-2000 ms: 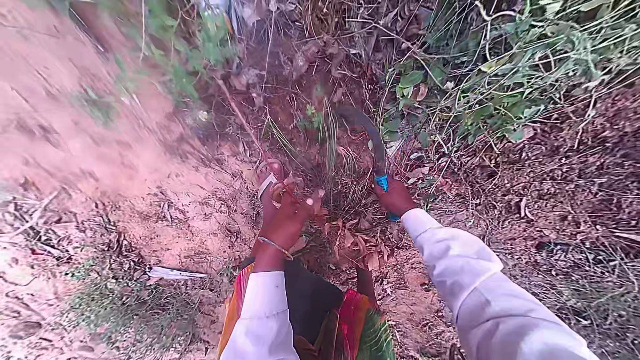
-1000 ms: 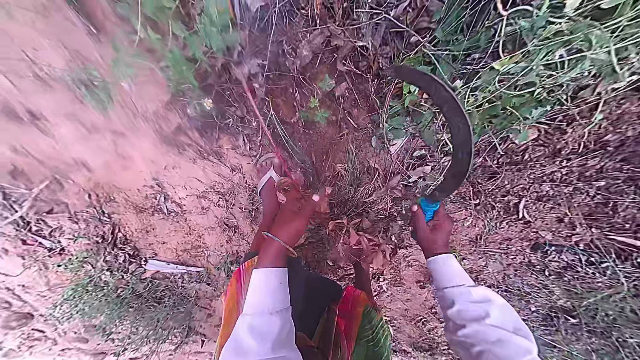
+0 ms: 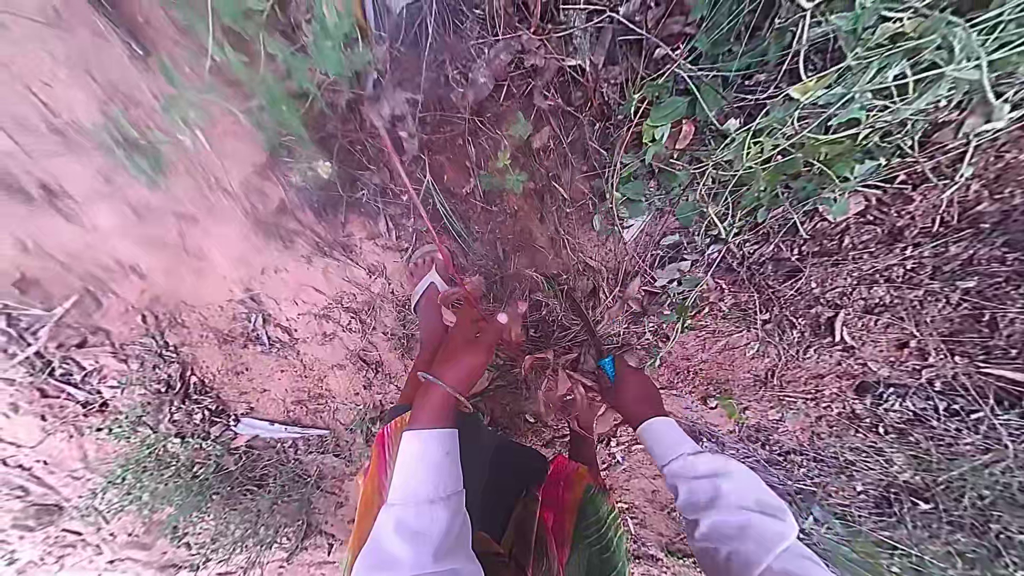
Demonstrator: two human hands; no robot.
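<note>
My right hand (image 3: 632, 394) grips the blue handle (image 3: 607, 369) of a sickle, right of centre. Its dark blade (image 3: 585, 322) points up and left, seen nearly edge-on, and its far end is lost among dry grass. My left hand (image 3: 468, 336), with a bangle at the wrist, is closed around dry leaves and stems. A thin reddish stem (image 3: 412, 192) runs from near its fingers toward the upper left. Dry leaves (image 3: 564, 384) lie between my two hands.
My sandalled foot (image 3: 428, 280) is just beyond my left hand. Green vines (image 3: 800, 152) tangle at the upper right, with brown litter (image 3: 904, 296) below them. A small green weed (image 3: 506, 172) grows ahead. A pale strip (image 3: 280, 429) lies on reddish soil at the left.
My right hand has moved inward and down from the right; the sickle, its curved blade raised and in full view a second ago, is now low in the grass. My left hand stays about where it was.
</note>
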